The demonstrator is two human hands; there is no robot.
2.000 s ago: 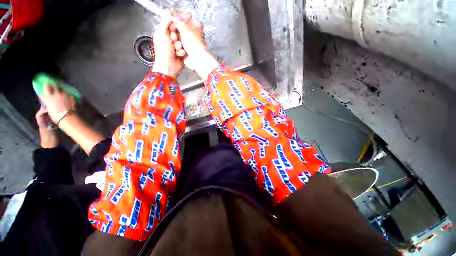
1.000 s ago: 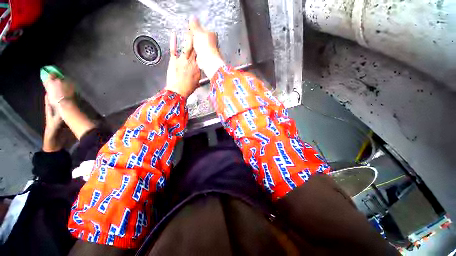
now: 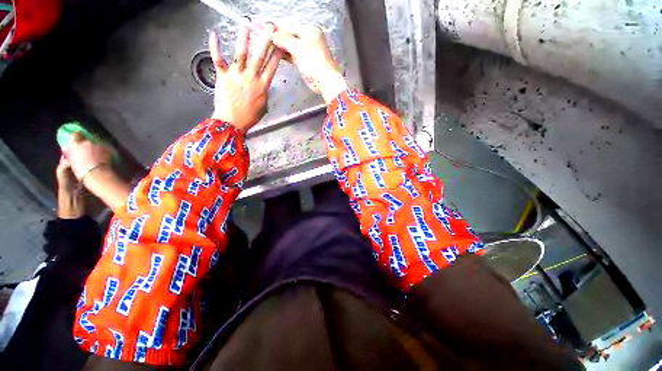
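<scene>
My left hand (image 3: 243, 87) is over the grey sink basin (image 3: 152, 80), back up, with its fingers spread. My right hand (image 3: 311, 58) is at its right, and its fingertips touch or overlap the left hand's fingers near the index finger. I see no object in either hand. A pale water stream (image 3: 223, 10) comes in at the top edge near my fingertips, and water spreads on the basin floor behind them. The round dark drain strainer (image 3: 204, 71) lies just left of my left hand, partly hidden by it. Red-orange sleeve covers (image 3: 163, 232) are on both forearms.
At left, another person's hands (image 3: 88, 158) hold a bright green pad or brush (image 3: 72, 135). A red bucket (image 3: 36, 23) is cut off at the upper left. A thick pale pipe (image 3: 573, 51) runs at the upper right. The sink's front rim (image 3: 287, 180) lies before my body.
My hands, clasped together two seconds ago, have come apart to touch mainly at the fingers. My left hand has moved left with its fingers spread, and my right hand has shifted slightly right.
</scene>
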